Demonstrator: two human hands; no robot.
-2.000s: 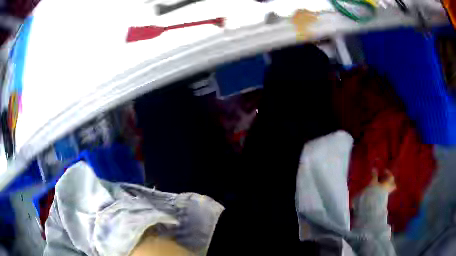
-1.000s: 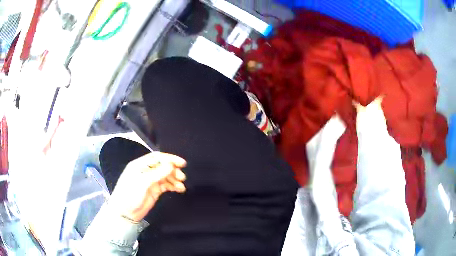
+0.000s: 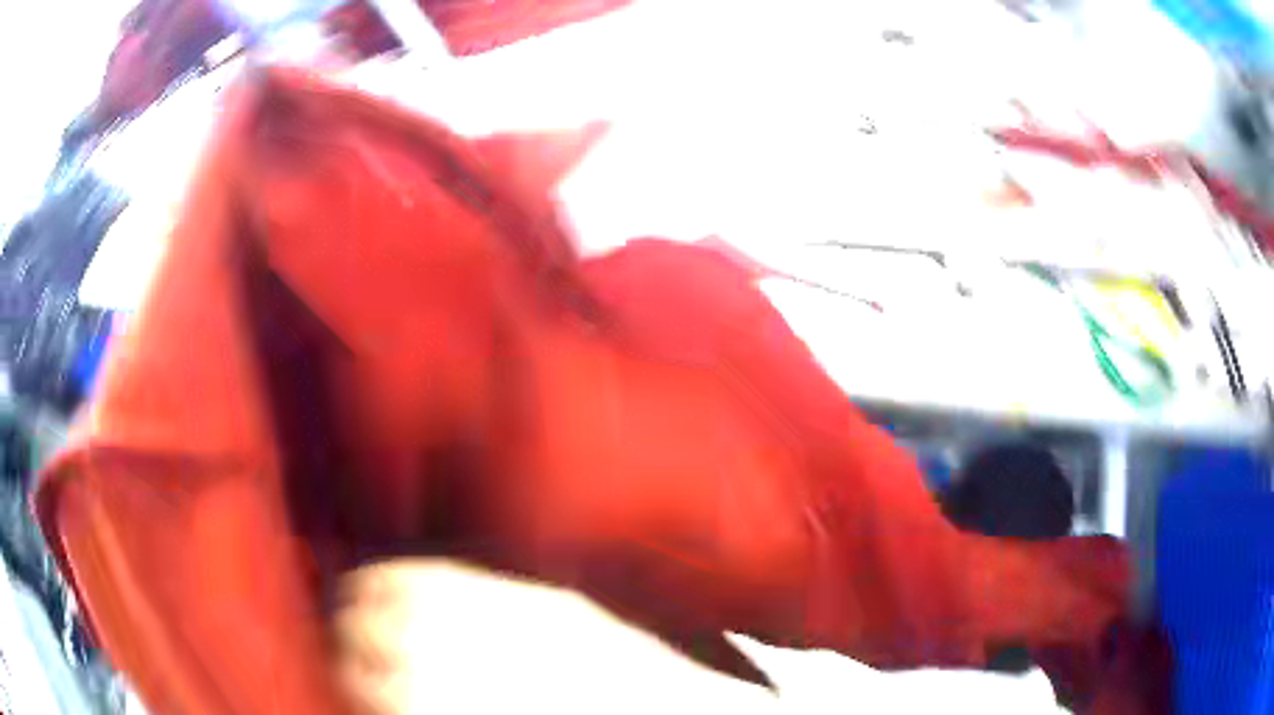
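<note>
A large red garment piece (image 3: pixel 601 419) is raised in front of me, blurred, and covers the left and middle of the view. Its folds hang down at the left and one end stretches to the lower right. A pale, blurred hand (image 3: pixel 405 629) shows at the bottom edge under the cloth. It seems to be my right hand, as a white sleeve runs from it to the right. Its fingers cannot be made out. My left hand cannot be seen.
The white table (image 3: pixel 908 182) lies behind the cloth. Green-and-yellow-handled scissors (image 3: pixel 1132 342) and thin red strips (image 3: pixel 1076 144) lie on its right part. A blue bin (image 3: pixel 1223 559) stands below the table edge at the right. A dark knee (image 3: pixel 1013 489) shows beside the cloth.
The view has turned from the red pile on the floor back to the table. Red cloth is now lifted up in front of me. The left hand seen over the lap has gone from sight.
</note>
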